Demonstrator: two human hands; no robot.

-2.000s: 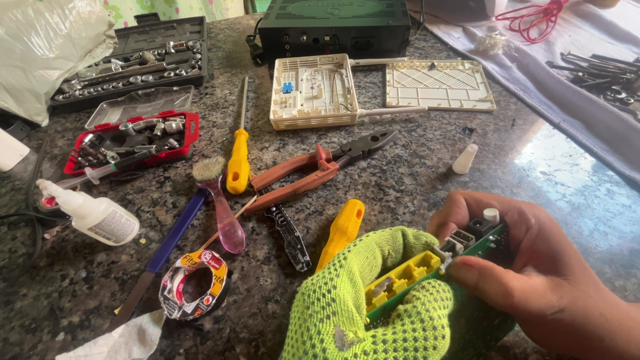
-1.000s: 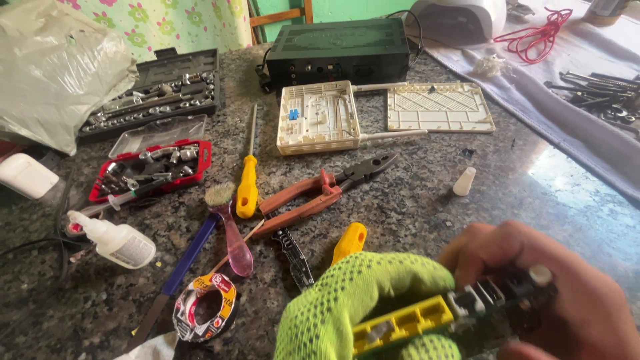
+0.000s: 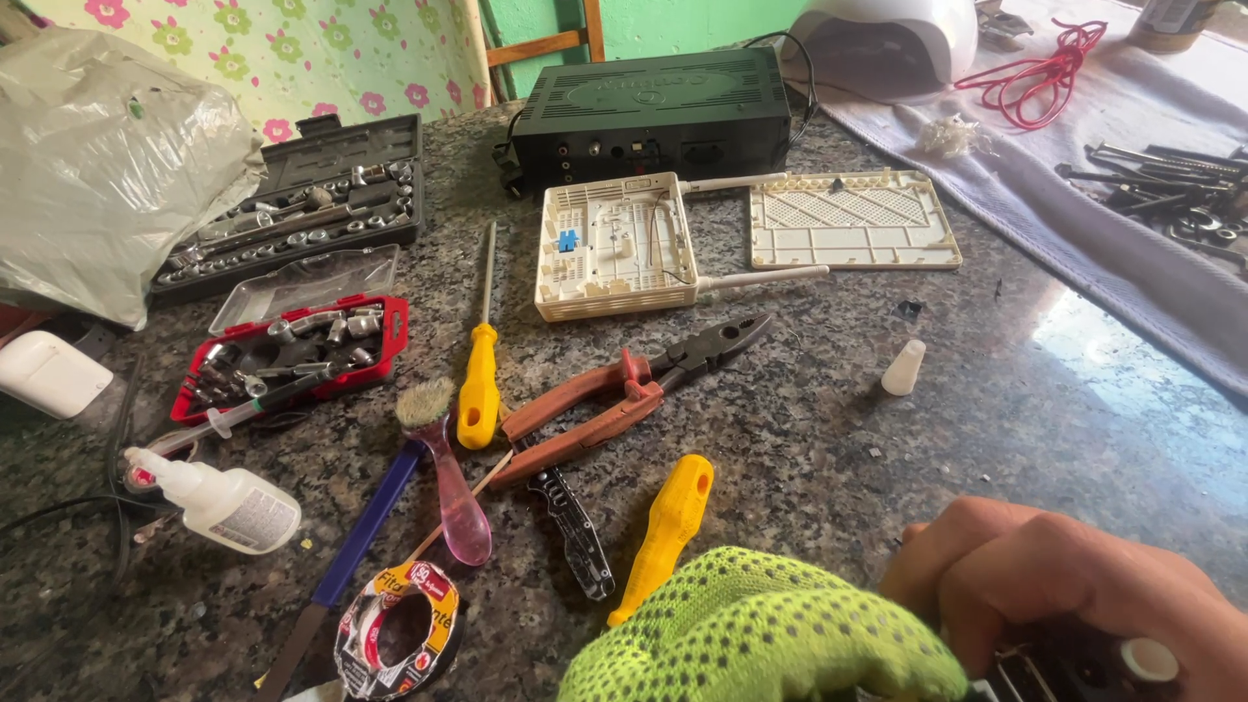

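At the bottom edge my left hand (image 3: 770,634), in a green dotted knit glove, is closed on the circuit board, whose held end is out of frame. My bare right hand (image 3: 1063,585) grips the board's other end; metal connectors and a white button (image 3: 1149,660) of the circuit board (image 3: 1024,675) show under its fingers. Just beyond the glove lies a yellow-handled screwdriver (image 3: 673,522). Combination pliers (image 3: 624,400) with orange grips rest farther back, across a folding knife (image 3: 572,531). A white conical cap (image 3: 904,369) stands beyond my right hand.
Behind are an opened white router housing (image 3: 619,249), its cover (image 3: 853,219) and a black electronic box (image 3: 648,107). At left are socket sets (image 3: 292,356), a glue bottle (image 3: 239,507), a brush (image 3: 458,478), another screwdriver (image 3: 479,385) and a tape roll (image 3: 395,629). Metal tools (image 3: 1170,190) lie on a cloth.
Both hands have moved down toward the bottom edge with the board, and its yellow ports have gone out of sight. The tools on the table lie as before.
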